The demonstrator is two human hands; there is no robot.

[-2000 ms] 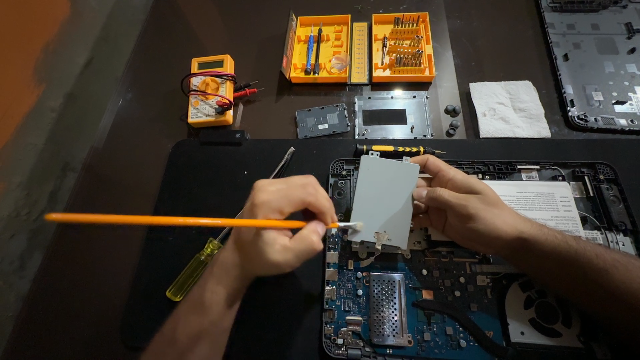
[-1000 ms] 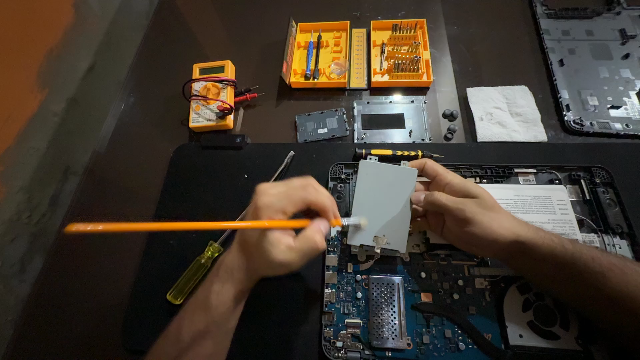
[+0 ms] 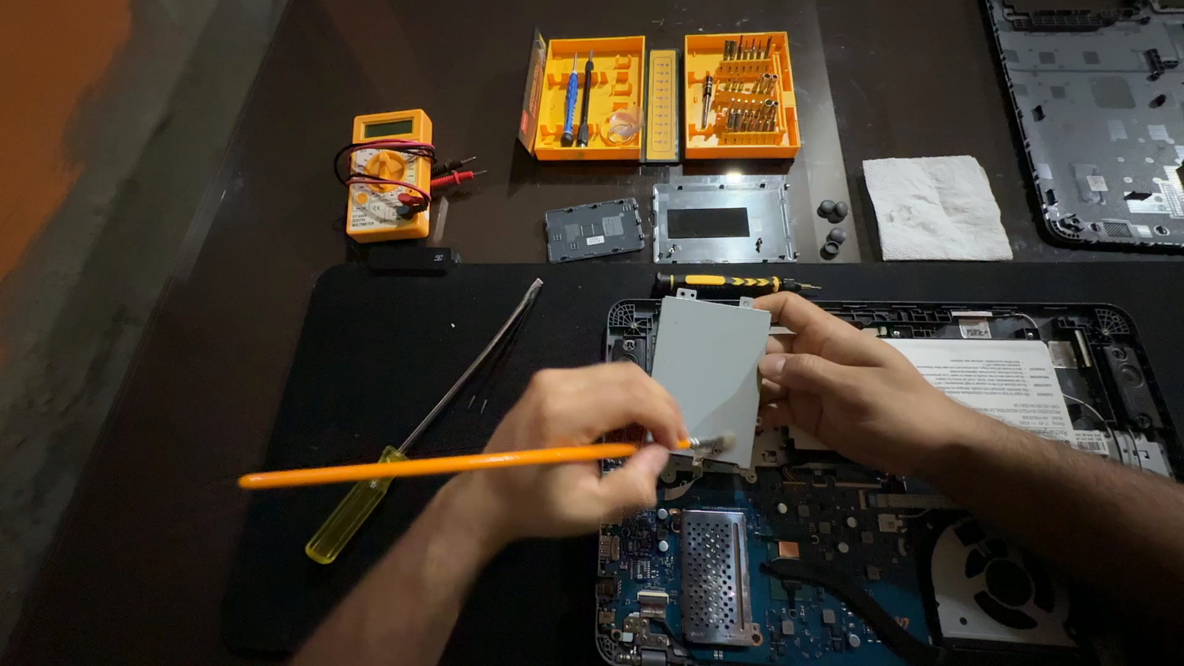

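Note:
My left hand point(image 3: 592, 444) pinches a thin paintbrush with an orange handle point(image 3: 435, 464) near its metal ferrule. The bristles lie on the lower right part of a flat grey metal plate point(image 3: 712, 370). My right hand point(image 3: 823, 370) holds that plate by its right edge, tilted over the open laptop base. Below the plate show the blue circuit board point(image 3: 795, 610), a perforated metal shield point(image 3: 714, 578) and the cooling fan point(image 3: 1004, 578). The white-labelled battery point(image 3: 980, 379) lies partly behind my right hand and forearm.
A flathead screwdriver point(image 3: 370, 499) lies on the black mat point(image 3: 277, 573) at the left. Beyond are a yellow multimeter point(image 3: 388, 176), an orange bit case point(image 3: 740, 148), a black-and-yellow screwdriver point(image 3: 731, 281), two small covers point(image 3: 594, 231), rubber feet point(image 3: 832, 211), a folded white tissue point(image 3: 934, 208) and a laptop cover point(image 3: 1101, 120).
The brush has moved over the plate's lower part, its bristles now nearer the plate's lower right than two seconds ago. My right hand keeps hold of the plate in about the same place.

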